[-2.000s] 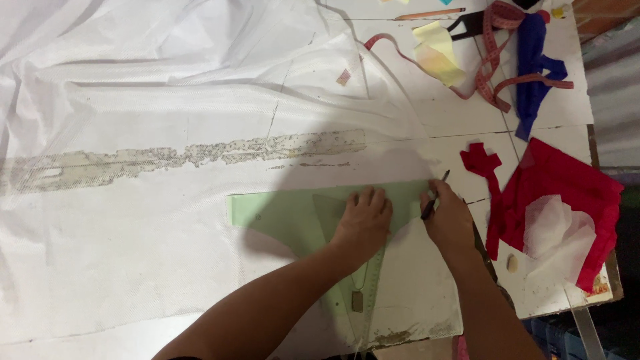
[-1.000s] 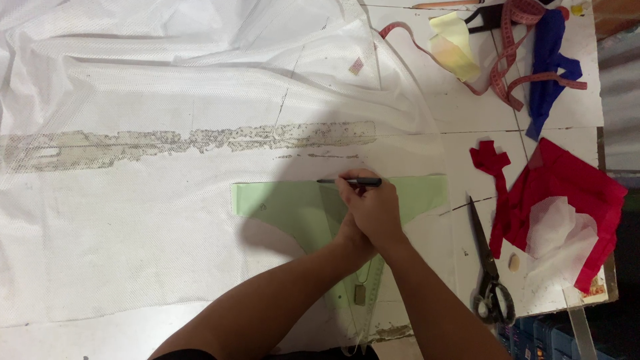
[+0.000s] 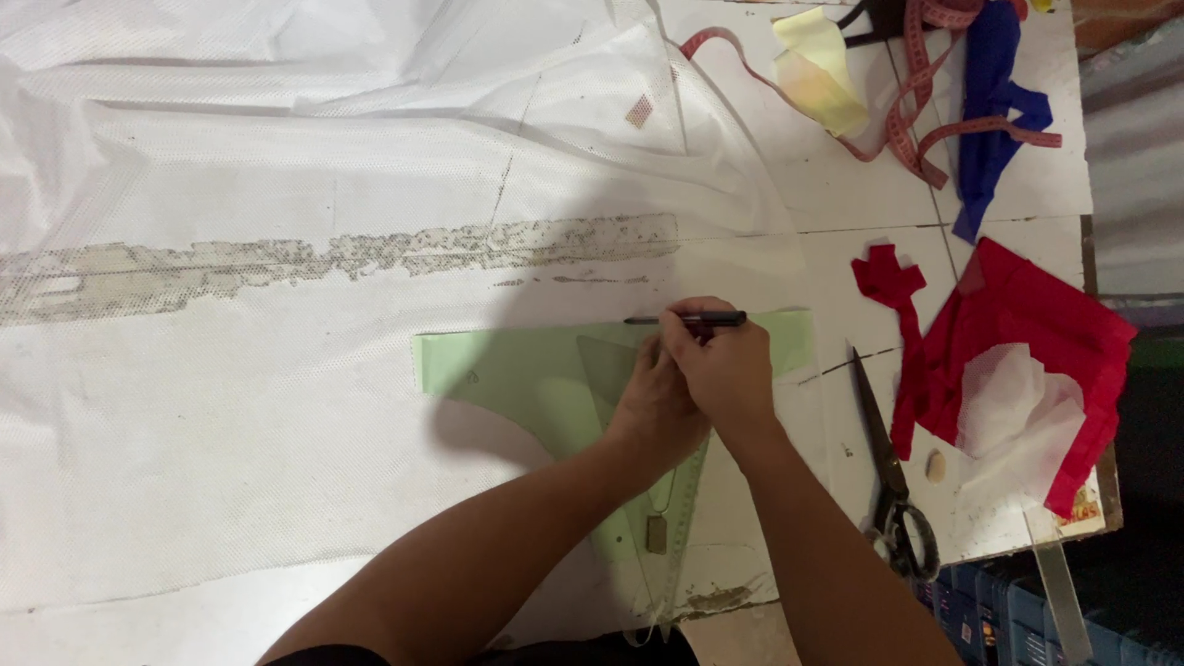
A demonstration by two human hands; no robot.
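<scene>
A green paper pattern piece (image 3: 518, 370) lies on white mesh fabric (image 3: 259, 444), with a clear set square (image 3: 606, 370) on top of it. My left hand (image 3: 652, 416) presses down on the set square and pattern, its fingers partly hidden behind the right. In my right hand (image 3: 726, 361) is a black pen (image 3: 708, 318), held nearly level with its tip pointing left at the pattern's upper edge. My two hands overlap.
Black-handled scissors (image 3: 883, 462) lie right of my right forearm. Beyond them are red fabric (image 3: 1027, 287) with a white scrap (image 3: 1017, 407), blue fabric (image 3: 985, 129), a pink tape measure (image 3: 911, 120) and a yellow scrap (image 3: 819, 74). A clear ruler (image 3: 1059, 583) juts over the table edge.
My right hand with the pen has moved left from the pattern's right end to its upper edge over my left hand. The scissors, hidden two seconds ago, now show.
</scene>
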